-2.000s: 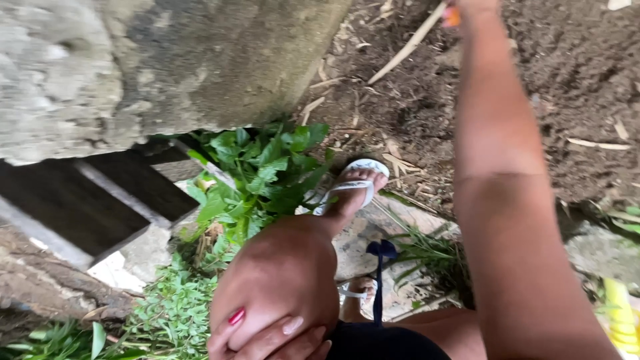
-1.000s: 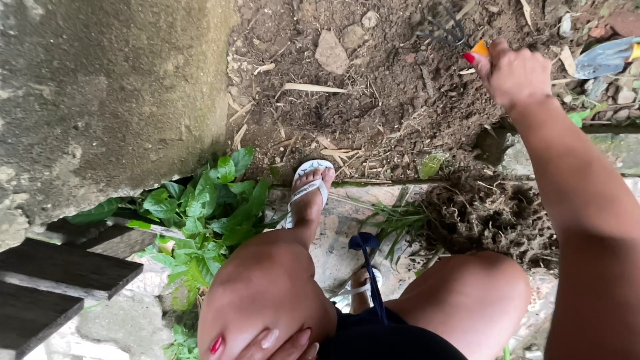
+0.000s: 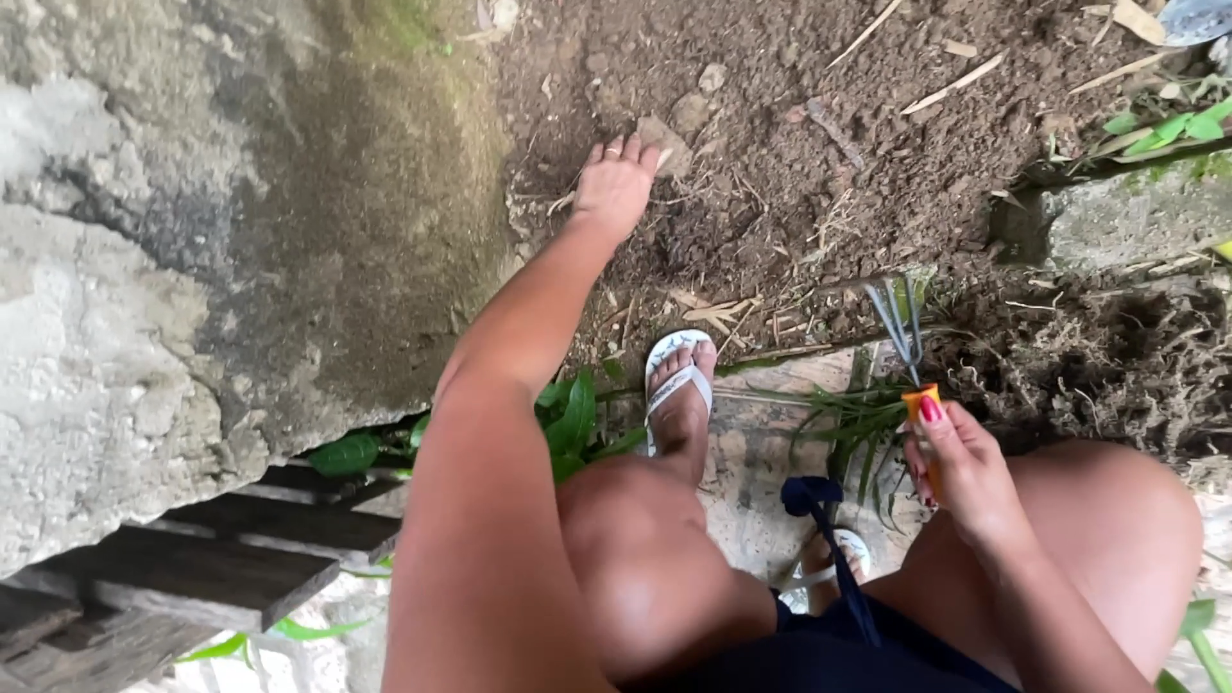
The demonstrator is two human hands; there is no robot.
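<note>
My left hand (image 3: 616, 188) reaches down onto the brown soil (image 3: 770, 144), its fingers spread a little at the edge of a flat stone (image 3: 666, 146). Whether those fingers grip anything is not clear. In my right hand (image 3: 962, 472), beside my right knee, is a small hand cultivator (image 3: 900, 332) with metal tines and an orange handle. Its tines point away from me, over the border between the soil and the paving. A heap of dug-up roots and soil (image 3: 1088, 366) lies right of the tines.
A rough concrete wall (image 3: 337, 241) rises on the left, with dark wooden slats (image 3: 241, 549) below it. Leafy plants (image 3: 573, 423) grow at its foot. A concrete block (image 3: 1136, 217) edges the soil on the right. My sandalled foot (image 3: 681, 390) stands by the soil's edge.
My left hand has gone from my knee to the soil near the wall. My right hand, earlier out over the soil, is now back by my right knee with the cultivator.
</note>
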